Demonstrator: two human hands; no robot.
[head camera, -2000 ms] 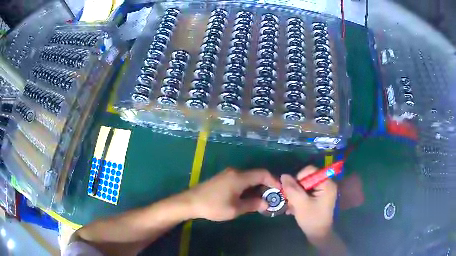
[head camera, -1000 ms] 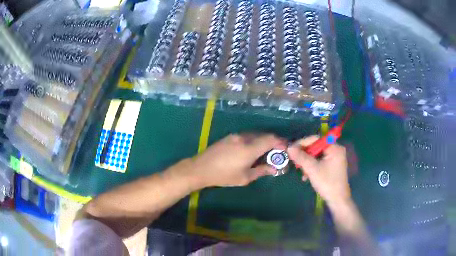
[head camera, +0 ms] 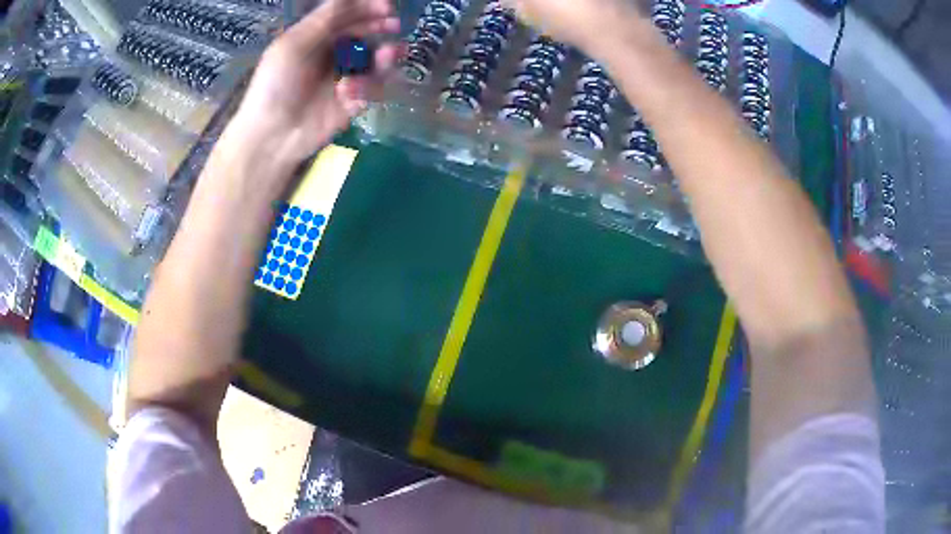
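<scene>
The round gold-silver holder (head camera: 629,335) lies on the green mat, its pale centre bare and its side lug at the upper right. My left hand (head camera: 318,78) is raised at the upper left, fingers curled around a small dark thing (head camera: 355,57) with a blue glint; what it is cannot be told. My right hand (head camera: 558,13) reaches over the clear parts tray (head camera: 626,193) at the top edge; its fingers are cut off, so its hold is hidden. The tray holds rows of silver ring-shaped parts.
The blue-dot sticker sheet (head camera: 302,235) lies on the mat below my left hand. A clear side tray (head camera: 125,198) with parts stands at the left, another (head camera: 902,209) at the right. Yellow tape (head camera: 474,292) crosses the mat. A red thing (head camera: 868,269) lies at the right.
Both hands have left the holder and moved up towards the trays. The red probe has left my right hand's visible area. The dark stick no longer shows on the sticker sheet. The view has shifted.
</scene>
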